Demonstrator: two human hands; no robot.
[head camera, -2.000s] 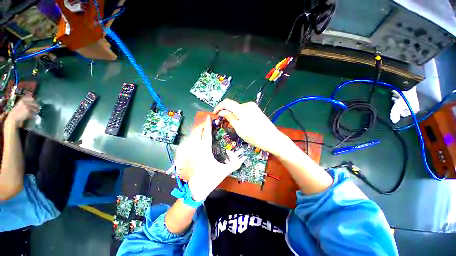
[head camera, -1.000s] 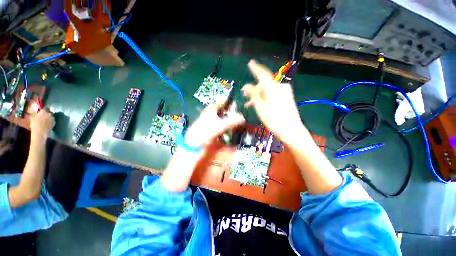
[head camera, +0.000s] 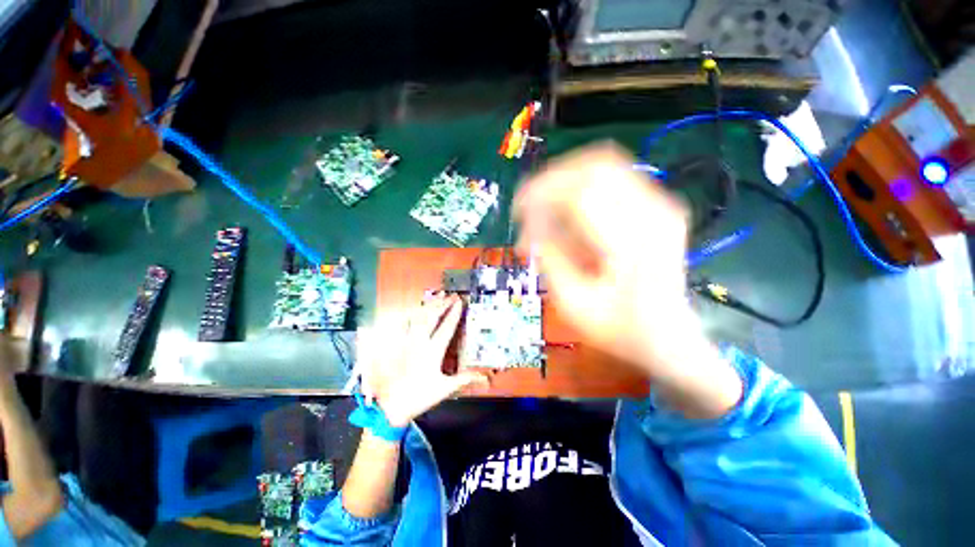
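A circuit board (head camera: 504, 330) lies on the orange-red test fixture (head camera: 412, 280), its far edge at the black connector block (head camera: 460, 280). My left hand (head camera: 415, 358), with a blue wrist strap (head camera: 376, 418), lies at the board's left side with fingers spread and nothing in it. My right hand (head camera: 609, 251) is raised over the right part of the fixture and is blurred; its fingers look curled, and I cannot tell whether they hold anything. It hides part of the fixture and the cables behind.
Loose circuit boards lie left (head camera: 311, 295) and behind (head camera: 356, 168), (head camera: 457, 206). Two remote controls (head camera: 221, 284), (head camera: 141, 321) lie at left. RCA plugs (head camera: 520, 130) stand behind the fixture. Cables (head camera: 818, 256), an orange meter box (head camera: 909, 176) and an oscilloscope (head camera: 684, 32) are right. Another person's arm (head camera: 24, 459) is at lower left.
The view has turned. My hands have parted: the left has come down beside the fixture board, and the right has moved toward me and right. Another loose board now lies behind the fixture.
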